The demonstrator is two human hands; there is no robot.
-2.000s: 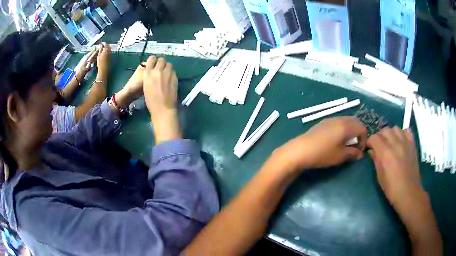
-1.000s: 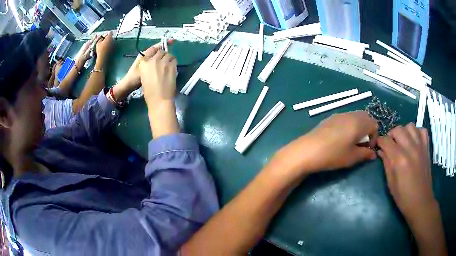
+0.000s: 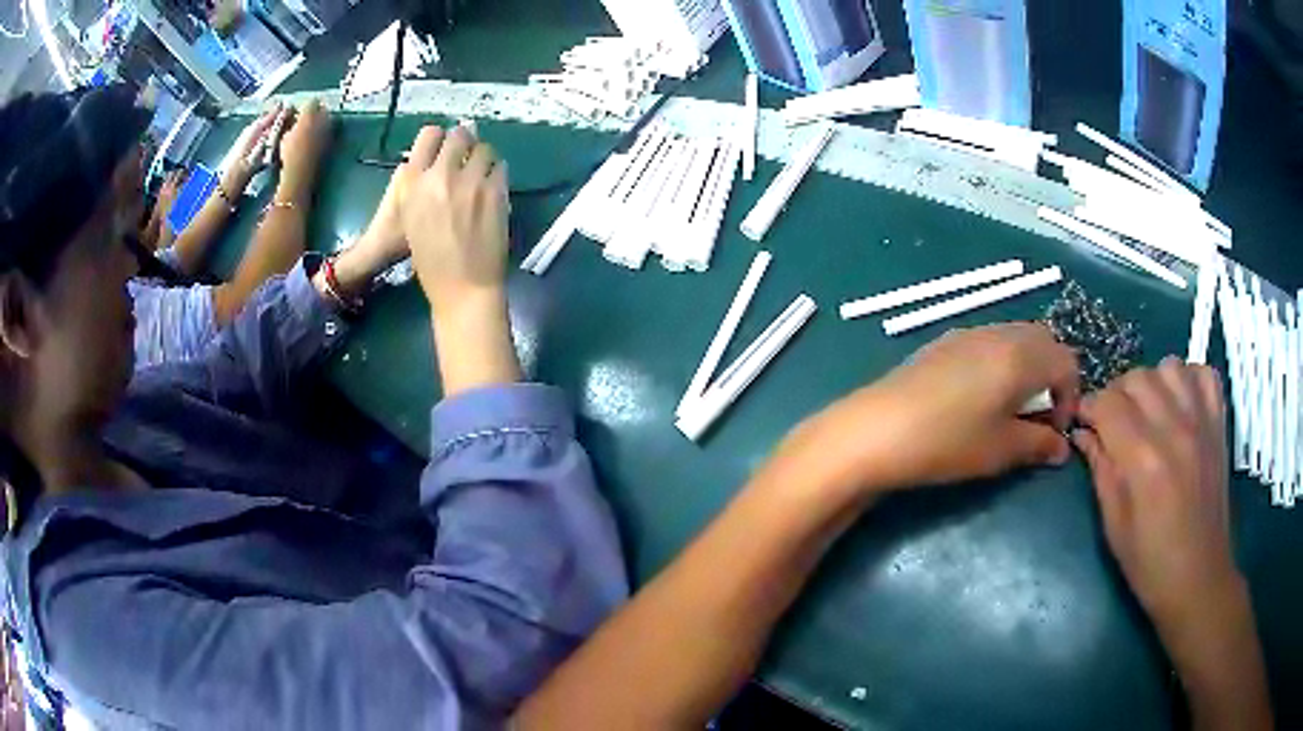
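My left hand [image 3: 965, 407] is closed on a white tube; only a short white end [image 3: 1039, 404] shows between its fingers, the rest is hidden by the hand. My right hand [image 3: 1155, 450] is bare, its fingertips pinched together and meeting those of my left hand; a tiny part may be between them, too small to tell. A loose heap of small dark-silver metal parts [image 3: 1097, 337] lies just beyond my fingertips. Two white tubes [image 3: 972, 300] lie side by side beyond my left hand. Three more form a narrow V [image 3: 743, 366] further left.
A row of white tubes [image 3: 1266, 386] lies at far right. More tubes [image 3: 665, 193] are piled toward the back. Blue printed boxes [image 3: 972, 64] stand behind a pale metal strip [image 3: 915, 164]. A neighbour's sleeved arm [image 3: 500, 471] reaches over the green bench at left, near a black cable [image 3: 389, 107].
Since the first frame the view has shifted slightly. Both my hands stay together in nearly the same pose. The neighbour's hands have moved slightly.
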